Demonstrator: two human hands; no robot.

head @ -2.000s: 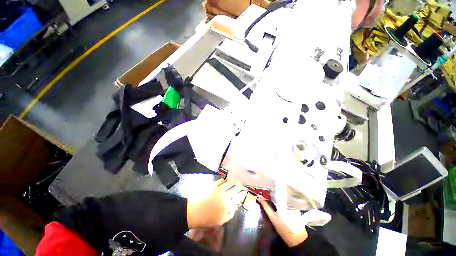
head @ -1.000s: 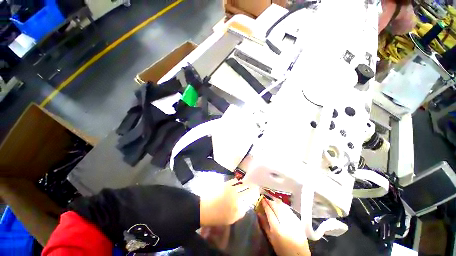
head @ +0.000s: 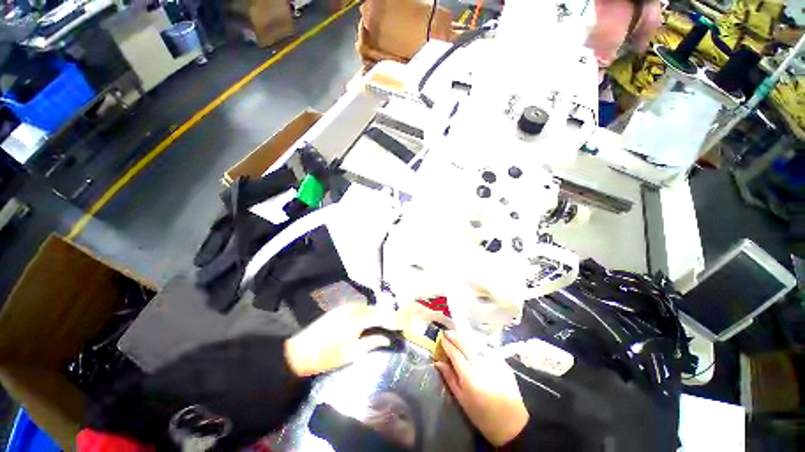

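The white sewing machine fills the centre, its head overexposed, with a red mark near the needle area. My left hand is left of the needle, its fingers bent over a small black fabric piece. My right hand is right of it, fingertips at the yellow part in front of the needle; whether they grip fabric is hidden. A heap of black fabric pieces with a green item lies left of the machine. Black strips with pale lines lie to its right.
An open brown carton stands at the left, another behind the table. A white curved band crosses the black heap. A grey-screened panel and white paper are at the right. Thread cones stand at upper right.
The view has shifted. My left hand has drawn back leftwards from the needle, and a black piece shows under its fingers. My right hand stays by the needle. The strip bundle shows more fully.
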